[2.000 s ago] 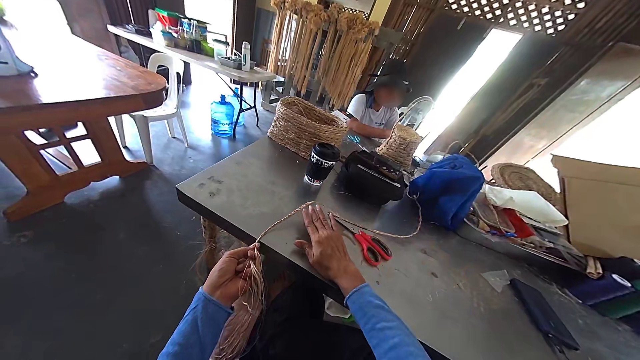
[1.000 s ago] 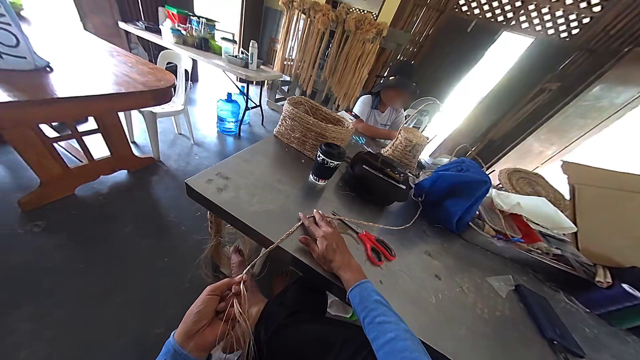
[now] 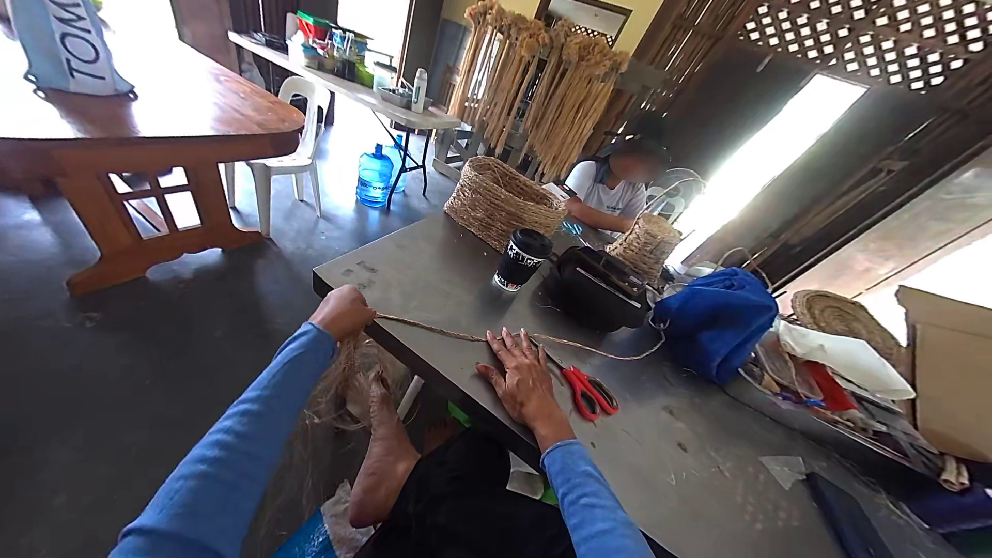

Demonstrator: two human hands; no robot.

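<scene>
A thin braided fibre cord [image 3: 434,329] runs across the grey tabletop, from the near left edge toward the blue cloth bag. My left hand [image 3: 343,313] is closed on its left end just off the table edge, with loose fibres [image 3: 353,360] hanging below the fist. Flat on the cord lies my right hand [image 3: 523,380], fingers spread and palm down, pressing it to the table. Red-handled scissors [image 3: 590,394] rest right beside that hand, their blades partly hidden by the fingers. Past the hand the cord continues in a curve.
Behind the cord stand a black lidded cup [image 3: 522,260], a black bag [image 3: 601,288], an oval woven basket [image 3: 504,201] and a smaller basket [image 3: 645,244]. A blue cloth bag [image 3: 717,322] lies to the right. Across the table [image 3: 674,457] sits another person [image 3: 612,186]. Dried fibre bundles hang behind.
My left hand has moved up and outward to the table edge, and the cord's left part now lies lower across the tabletop. My right hand stays pressed near the scissors.
</scene>
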